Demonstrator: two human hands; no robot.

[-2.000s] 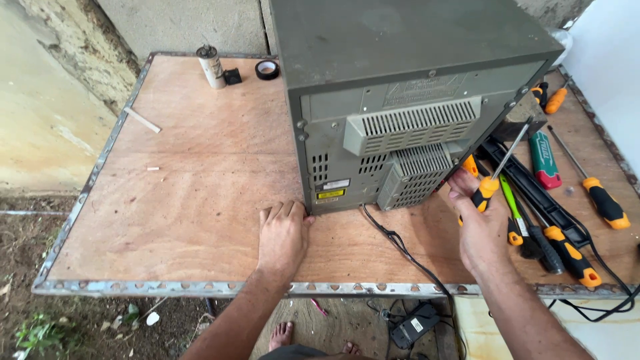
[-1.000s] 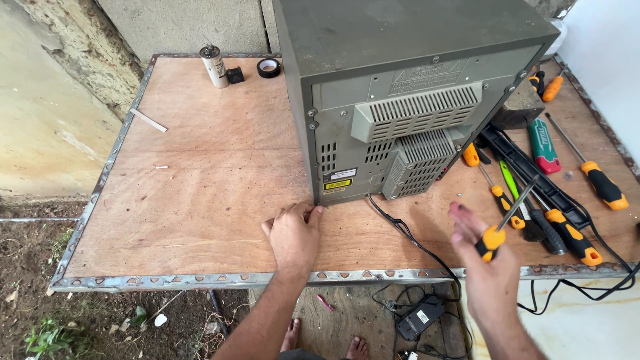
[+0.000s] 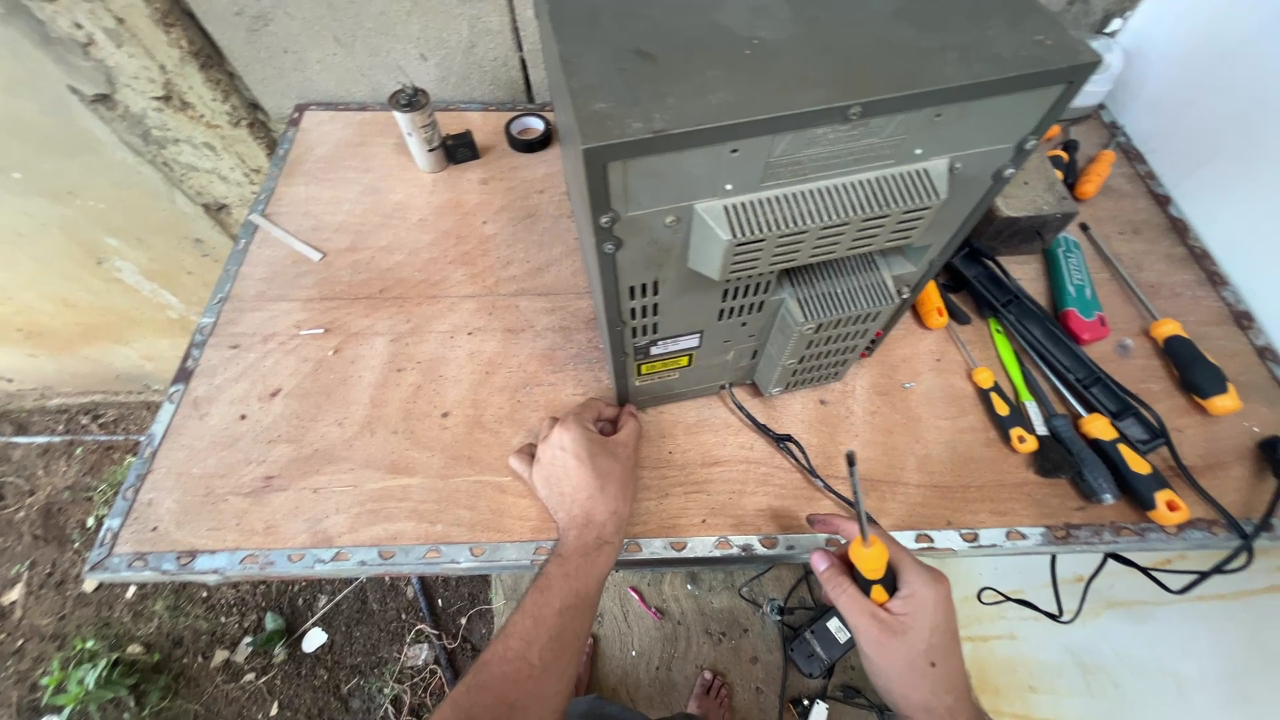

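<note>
A grey metal-cased electronic unit [image 3: 820,90] stands on the plywood tabletop, its vented back panel towards me. My left hand [image 3: 585,465] is at the panel's lower left corner, fingertips bent together against the case's bottom edge; whether they pinch anything small is hidden. In my right hand [image 3: 890,600], over the table's front edge, is a screwdriver [image 3: 868,555] with an orange and black handle, its shaft pointing up. A black cable [image 3: 785,440] runs from the bottom of the panel towards my right hand.
Several screwdrivers [image 3: 1195,365], a green and red tool [image 3: 1075,290], a green-handled brush [image 3: 1015,365] and a black plastic bar [image 3: 1060,345] lie at right. A cylindrical capacitor [image 3: 418,130] and black tape roll [image 3: 528,132] stand at back left. A metal strip [image 3: 400,557] edges the table.
My right hand, with the screwdriver, has moved from beside the unit's lower right corner to the table's front edge. My left hand remains at the lower left corner.
</note>
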